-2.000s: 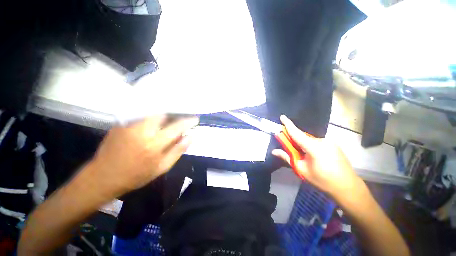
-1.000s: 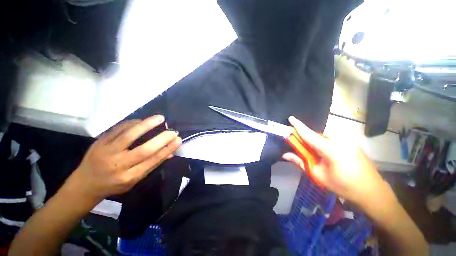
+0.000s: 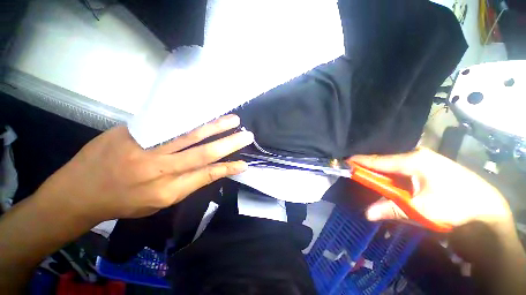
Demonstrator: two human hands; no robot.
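My right hand [image 3: 438,187] holds scissors [image 3: 398,199] by their orange-red handles. The silver blades point left and lie low along the edge of a white patch [image 3: 282,184] on the black garment panel [image 3: 300,109]. A thin pale line curves beside the blades. My left hand [image 3: 150,167] lies on the cloth with fingers extended near the blade tips, holding it down. A large bright white piece [image 3: 248,52] lies over the panel above my left hand. Whether the blades are cutting cloth cannot be told.
A white sewing machine [image 3: 490,95] stands at right. A ruler-marked table edge [image 3: 63,103] is at left. Blue plastic baskets [image 3: 340,236] with scraps are below. A small white rectangle [image 3: 261,206] lies on black cloth near the lap.
The scissors have moved down from above the cloth to the patch edge, and their blades now lie along it. My left hand has moved right, closer to the blade tips. The view has shifted.
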